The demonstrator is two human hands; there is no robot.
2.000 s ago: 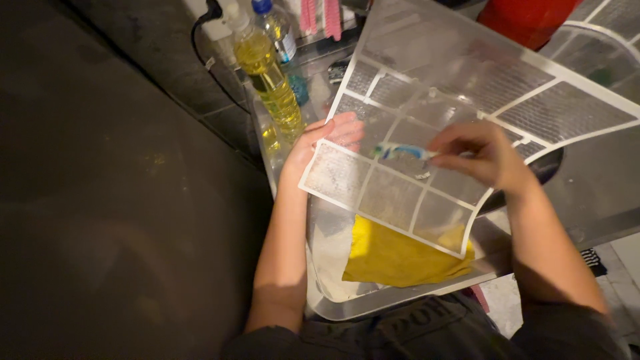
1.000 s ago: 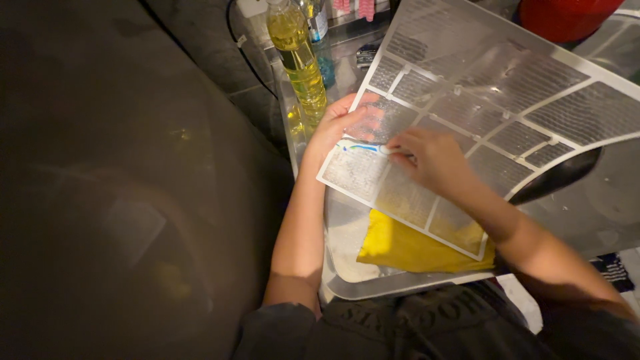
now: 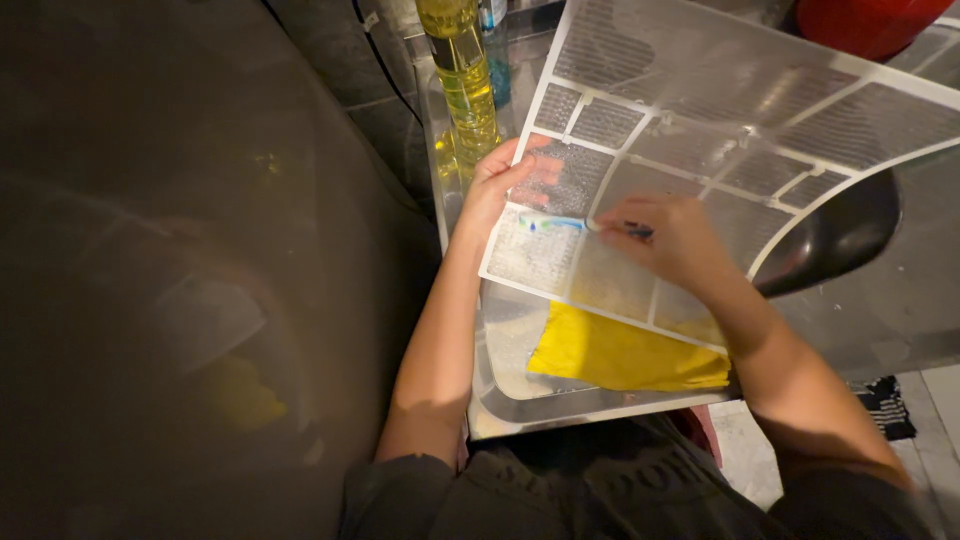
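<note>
A white-framed mesh filter panel (image 3: 705, 180), wet and translucent, is tilted over a steel sink. My left hand (image 3: 517, 174) holds its left edge, thumb on the near face and fingers showing through the mesh behind. My right hand (image 3: 660, 236), slightly blurred, grips a toothbrush (image 3: 555, 223) with a white, blue and green head. The brush lies against the mesh near the lower left corner, where whitish wet foam shows. Below the panel, a yellow cloth (image 3: 622, 352) lies over the near rim of the sink.
A bottle of yellow liquid (image 3: 469, 90) and a bluish bottle (image 3: 496, 60) stand behind my left hand. A red container (image 3: 870, 26) is at the back right. A dark oval opening or bowl (image 3: 840, 232) shows beyond the panel's curved edge. A large dark smooth surface (image 3: 187, 262) fills the left side.
My right hand has moved the toothbrush from the panel's middle toward its lower left section. My left hand still holds the left edge.
</note>
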